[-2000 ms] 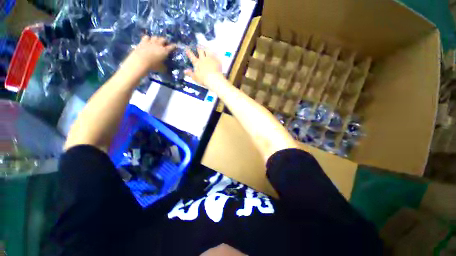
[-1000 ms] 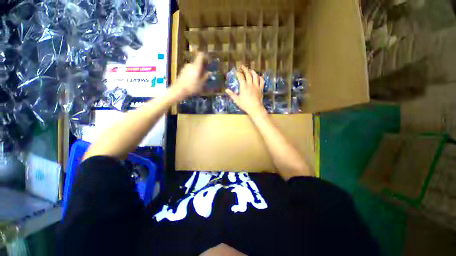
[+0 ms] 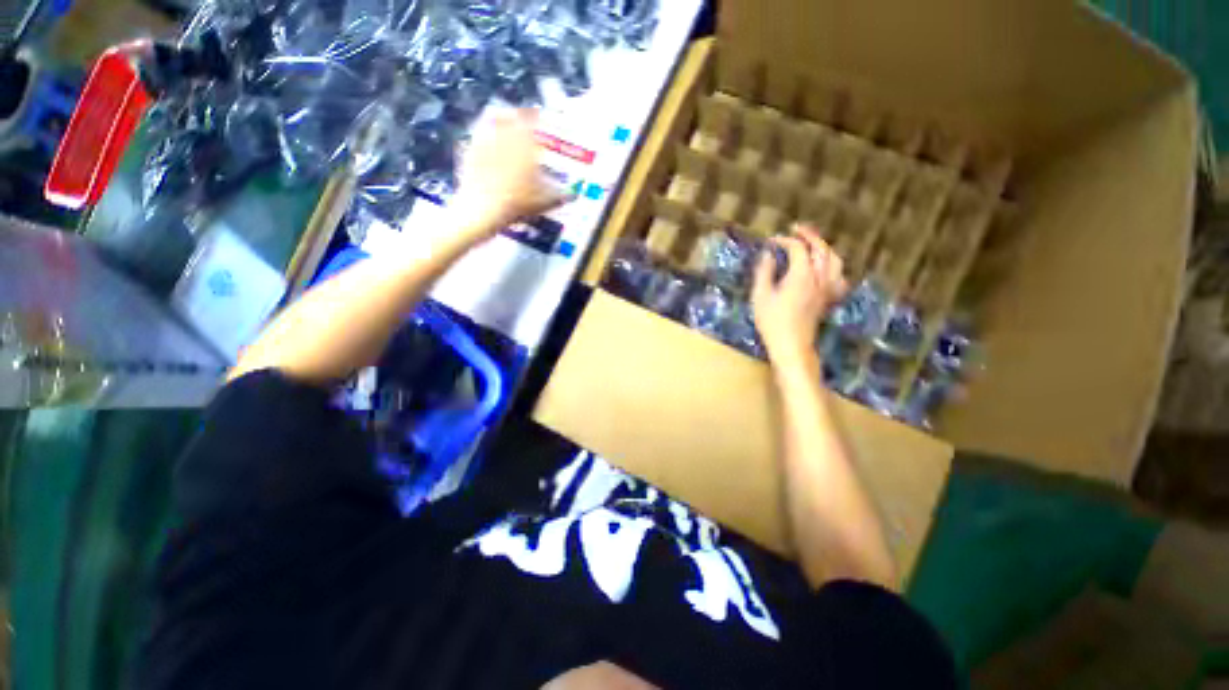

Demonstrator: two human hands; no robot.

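The large brown carton has open flaps, and a cardboard divider forms small cells inside. Bagged black units fill cells in the rows nearest me; the farther cells look empty. My right hand is over the near rows, thumb and fingers closed around a dark bagged unit at a cell. My left hand is blurred over the white printed board, at the near right edge of the heap of bagged units; its fingertips are unclear.
A blue basket with black units is partly hidden by my left arm. A red tray is beyond the heap at far left. The carton's near flap lies folded outward. Brown cardboard is at the right edge.
My left hand has moved from the carton to the board by the heap. My right hand stays over the near cells. The view has turned left, bringing the red tray back into view.
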